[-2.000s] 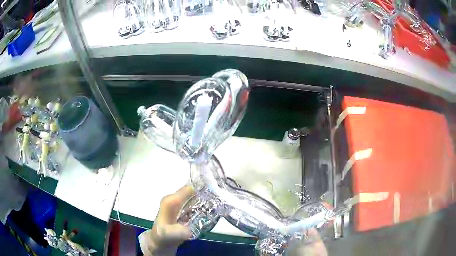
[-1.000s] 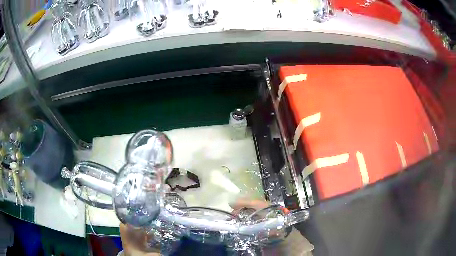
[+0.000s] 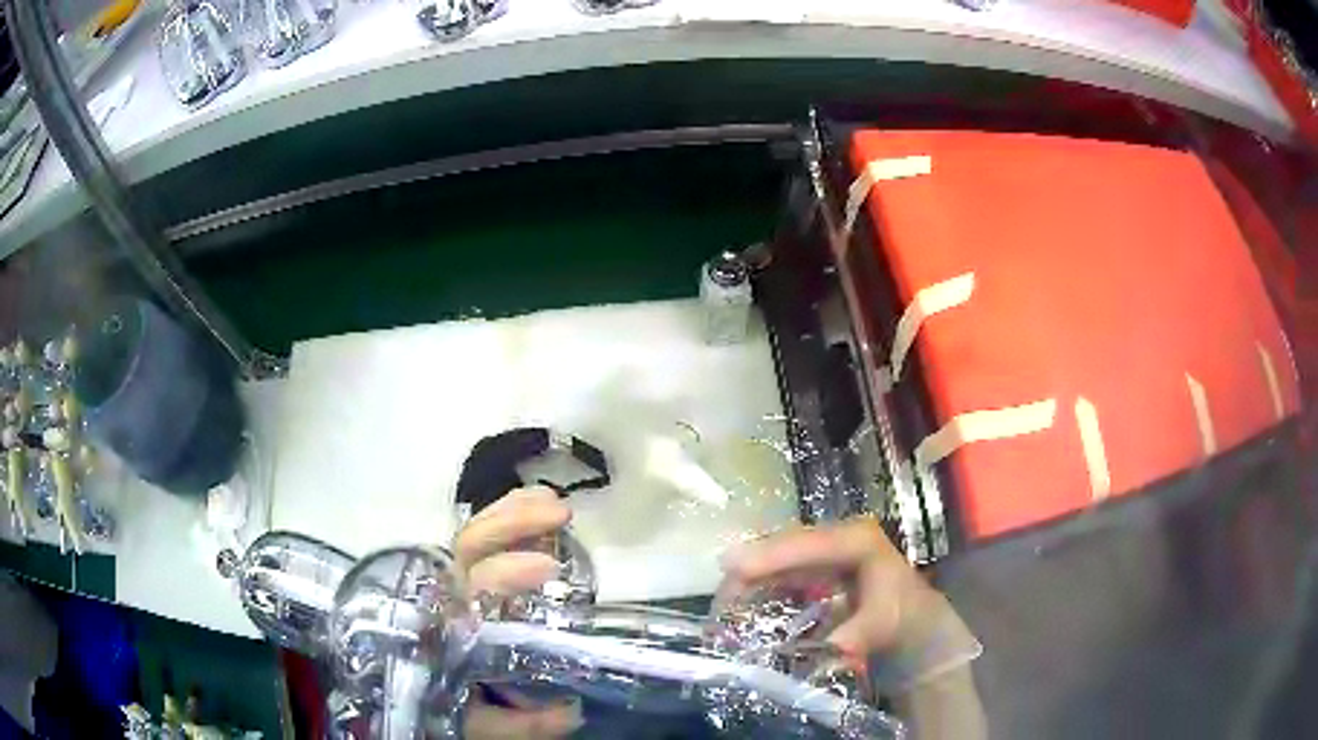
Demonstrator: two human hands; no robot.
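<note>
A shiny, clear chrome-like figure [image 3: 607, 648] lies across the lower middle of the view, its rounded lobes at the left. My left hand [image 3: 513, 557] grips its middle, fingers over the top and partly hidden by it. My right hand [image 3: 853, 593] is on its right part, fingers curled over the glossy limbs. The figure is above the near edge of the white bench sheet [image 3: 390, 390]. A crumpled black strap [image 3: 499, 466] lies on the sheet just behind my left hand.
A small pale bottle [image 3: 726, 301] stands by the metal box with an orange top [image 3: 1084, 318] at right. A grey-blue tub [image 3: 162, 398] and figures with cream parts [image 3: 44, 448] are at left. A white shelf [image 3: 578, 87] with clear figures runs across the back.
The figure has been lowered and turned from upright to lying across the view. The black strap, earlier mostly hidden, now shows more. Both hands are more visible, and the view has shifted.
</note>
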